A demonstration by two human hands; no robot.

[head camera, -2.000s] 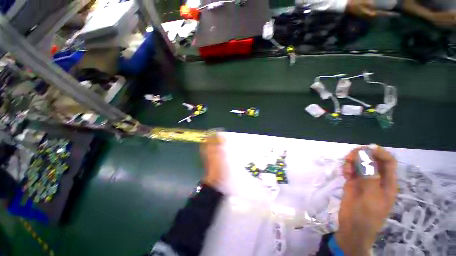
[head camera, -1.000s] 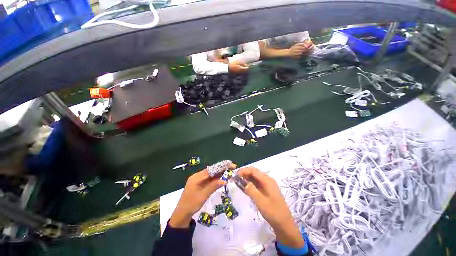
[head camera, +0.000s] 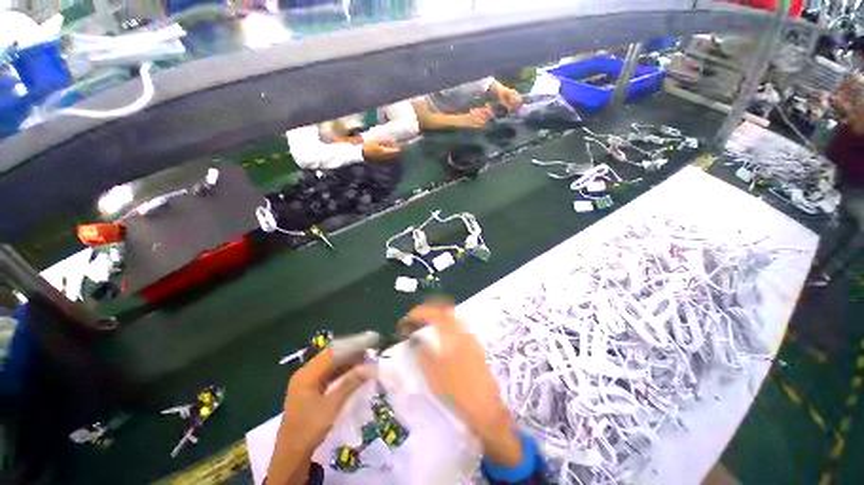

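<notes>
My left hand (head camera: pixel 317 398) is raised over the white sheet (head camera: pixel 706 199), its fingers bent around a small grey or silvery piece (head camera: pixel 355 346). My right hand (head camera: pixel 455 365) is close beside it, blurred, with fingers bent; whether it holds anything cannot be told. A blue band is at my right wrist. A small pile of circuit boards (head camera: pixel 387 428) lies on the sheet between and below my hands. A huge tangled pile of white cables (head camera: pixel 625 332) covers the sheet to the right of my right hand.
Joined cables and boards (head camera: pixel 431 251) lie on the green belt (head camera: pixel 351 275) beyond my hands. More boards (head camera: pixel 201 405) lie at the left. A dark-topped red box (head camera: pixel 194 270), black parts (head camera: pixel 332 189), a blue bin (head camera: pixel 606 80) and other people's hands are opposite. A grey shelf (head camera: pixel 379 66) crosses above.
The view has swung right, so things appear further left. My hands came together over the boards after being apart two seconds ago; my right hand is now blurred.
</notes>
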